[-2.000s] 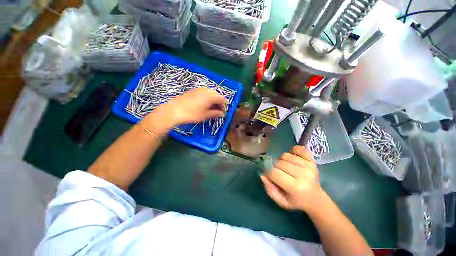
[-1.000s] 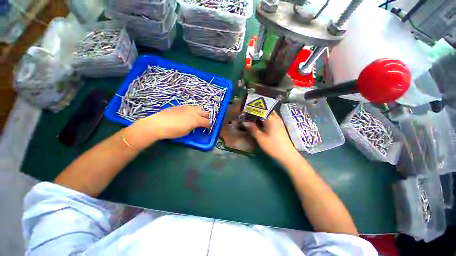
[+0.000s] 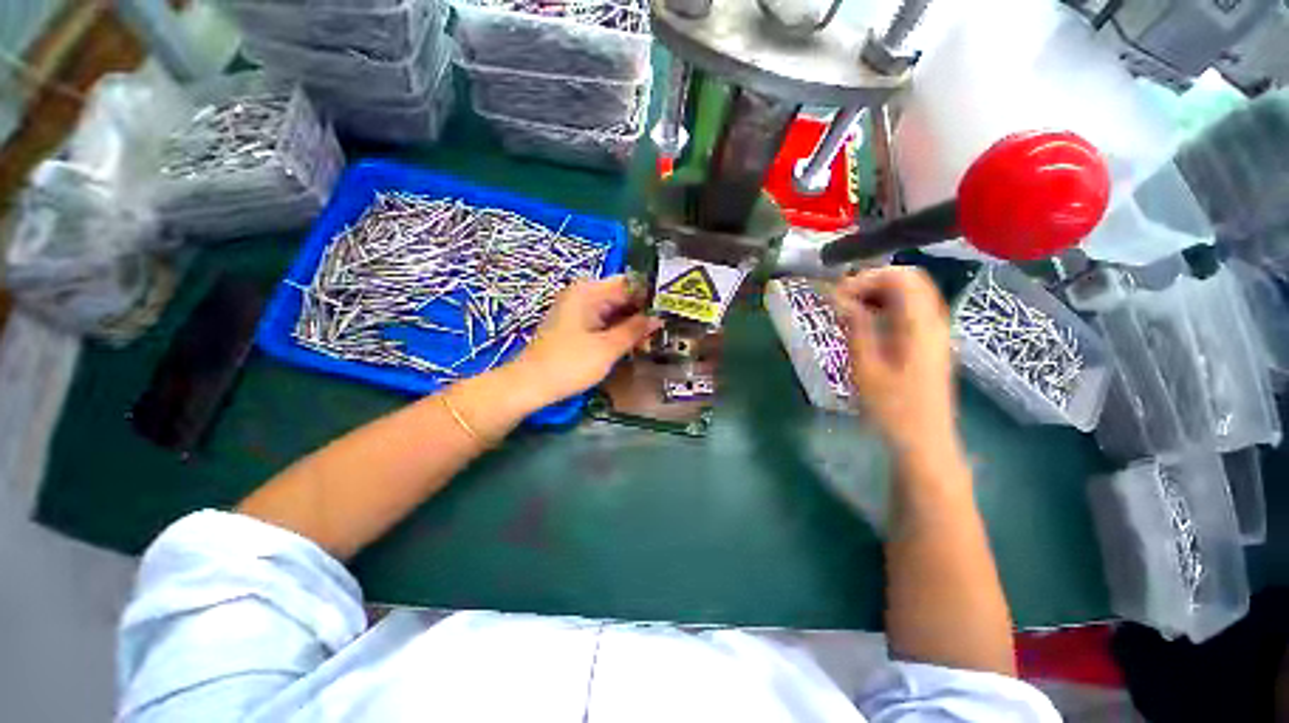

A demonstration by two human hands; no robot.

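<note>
My left hand (image 3: 587,336) is at the left side of the press fixture (image 3: 684,346), below the warning label (image 3: 693,290), fingertips close together; whether they hold a pin is too small to tell. My right hand (image 3: 893,332) is blurred, in front of the near clear plastic box (image 3: 809,348), below the lever; its fingers are curled and their contents cannot be seen. The red ball knob (image 3: 1033,195) is raised, with no hand on it. The blue tray (image 3: 438,370) holds a heap of metal pins (image 3: 424,269), left of the press.
The press base plate (image 3: 643,389) lies under the fixture. Clear boxes of pins (image 3: 554,71) are stacked behind the tray, another box (image 3: 1025,346) stands at the right. A black phone (image 3: 205,365) and a plastic bag (image 3: 92,226) lie left. A red tray (image 3: 813,177) is behind the press.
The lever has risen since two seconds ago. My left hand has moved from the blue tray to the fixture. My right hand went from the lever to the fixture, then right to the clear box.
</note>
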